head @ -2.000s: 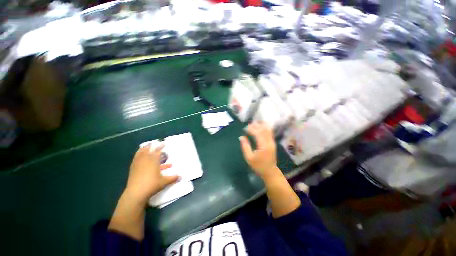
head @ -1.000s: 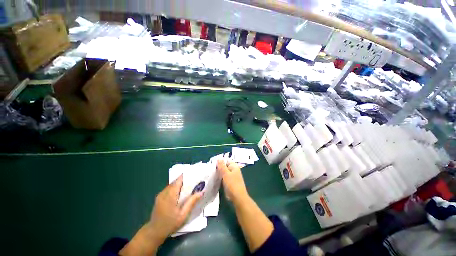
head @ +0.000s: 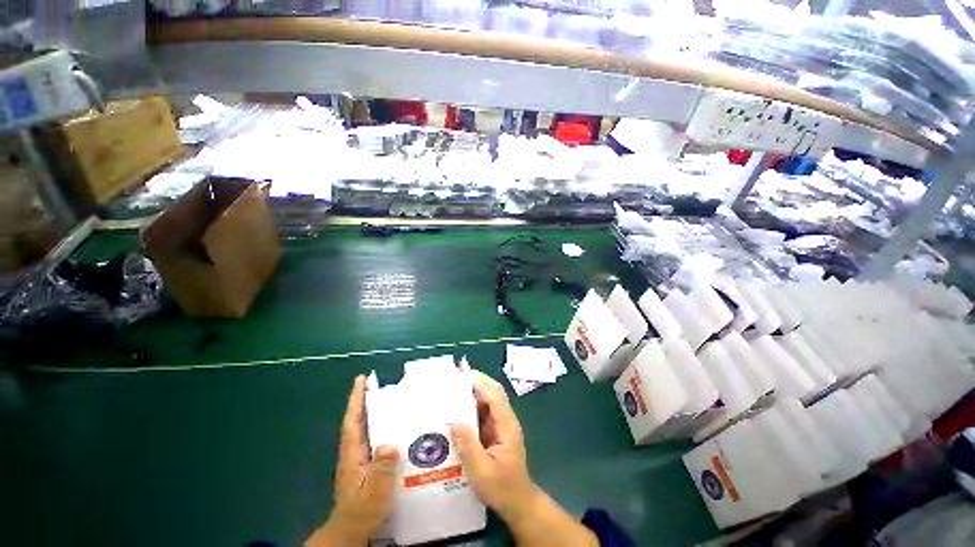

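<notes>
A white carton point(head: 433, 513) with a round dark logo and an orange-red mark is held between my two bare hands above the green belt. Its small flaps stand up at the far end. My left hand point(head: 366, 470) grips its left side, thumb on the front. My right hand point(head: 495, 443) grips its right side, thumb near the logo. Whether other cartons lie beneath it is hidden. A small pile of white slips point(head: 532, 365) lies on the belt just beyond my right hand.
Open white cartons point(head: 654, 393) stand in rows at right. An open brown box point(head: 227, 256) stands at left beside dark bagged items point(head: 91, 294). A thin black cable point(head: 505, 299) and a pale oval piece point(head: 573, 250) lie beyond the slips. Bagged goods point(head: 428, 171) line the far edge.
The view has shifted. My hands have moved from the loose pile of flat cartons and the slips to both sides of one carton, now held upright with flaps raised.
</notes>
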